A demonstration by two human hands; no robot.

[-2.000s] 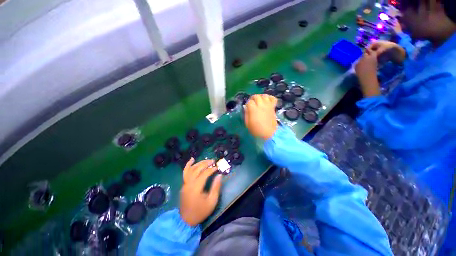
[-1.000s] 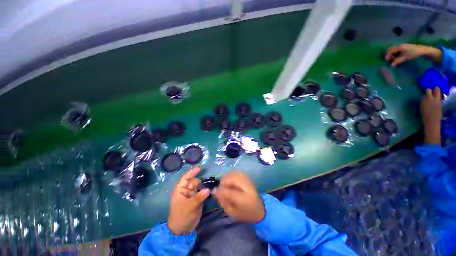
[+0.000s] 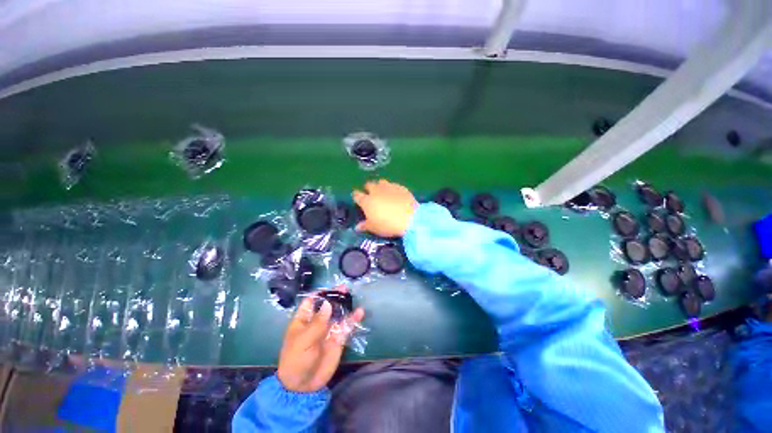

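My left hand [image 3: 311, 345] is near the table's front edge, its fingers around a black disc [image 3: 335, 303] with clear film on it. My right hand [image 3: 385, 209] reaches across the middle of the table, palm down, over the hubbed black discs; its fingertips are at a dark disc [image 3: 345, 215], and whether it grips it I cannot tell. Two smooth black discs [image 3: 355, 262] lie on film just in front of that hand. More film-wrapped discs [image 3: 263, 237] lie to the left. Hubbed discs [image 3: 484, 205] lie right of my hand, some hidden by my sleeve.
A clear blister tray [image 3: 110, 279] covers the left, with one wrapped disc [image 3: 207, 260] at its right end. Wrapped discs [image 3: 365, 150] are spaced along the bright green strip. A white post [image 3: 643, 114] slants over the right, near more discs [image 3: 658, 247]. A cardboard box [image 3: 151, 406] sits low left.
The view has swung left. My hands have parted: my left hand now holds a disc with film, and my right hand has moved forward over the table.
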